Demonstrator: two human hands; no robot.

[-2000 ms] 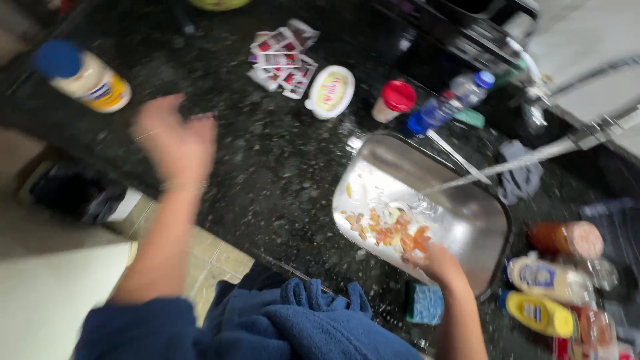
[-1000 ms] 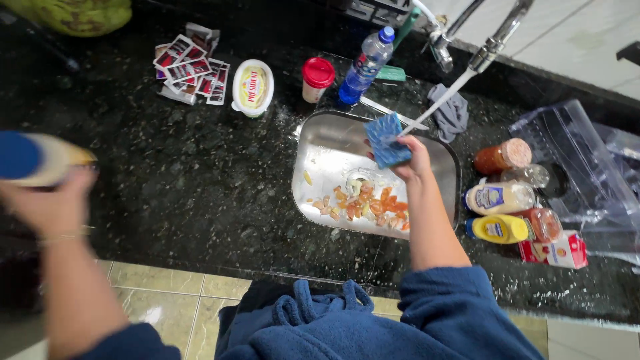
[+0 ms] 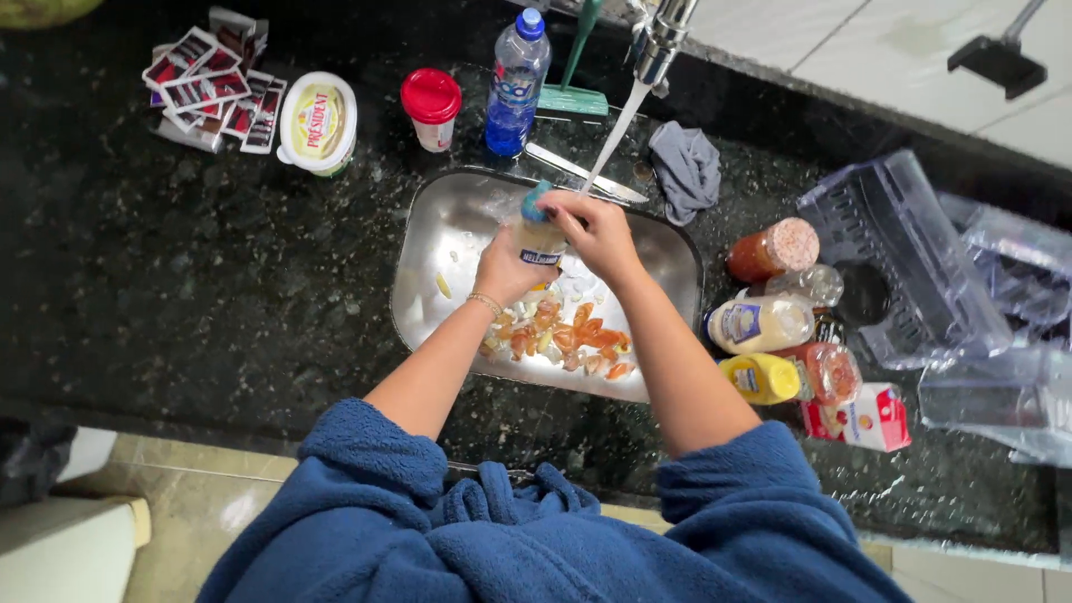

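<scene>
Over the steel sink basin (image 3: 427,218), my left hand (image 3: 508,272) grips a mayonnaise jar (image 3: 540,243) with a dark label. My right hand (image 3: 590,230) presses a blue sponge (image 3: 534,203) onto the top end of that jar; most of the sponge is hidden by my fingers. Water runs from the metal faucet (image 3: 666,38) in a stream (image 3: 620,126) that falls behind my right hand. Orange and pale food scraps (image 3: 578,335) lie on the basin's bottom, below and between my wrists.
Behind the sink are a red-lidded cup (image 3: 431,105), a bottle of blue liquid (image 3: 513,84), a table knife (image 3: 586,173) and a grey cloth (image 3: 685,172). A white-lidded tub (image 3: 318,123) and sachets (image 3: 205,84) lie left. Condiment bottles (image 3: 760,325) and clear plastic bins (image 3: 913,260) stand right.
My left hand has brought the mayonnaise jar from the counter's left side to the sink. My right hand, in the sink's scraps two seconds ago, then took up the sponge, which now touches the jar.
</scene>
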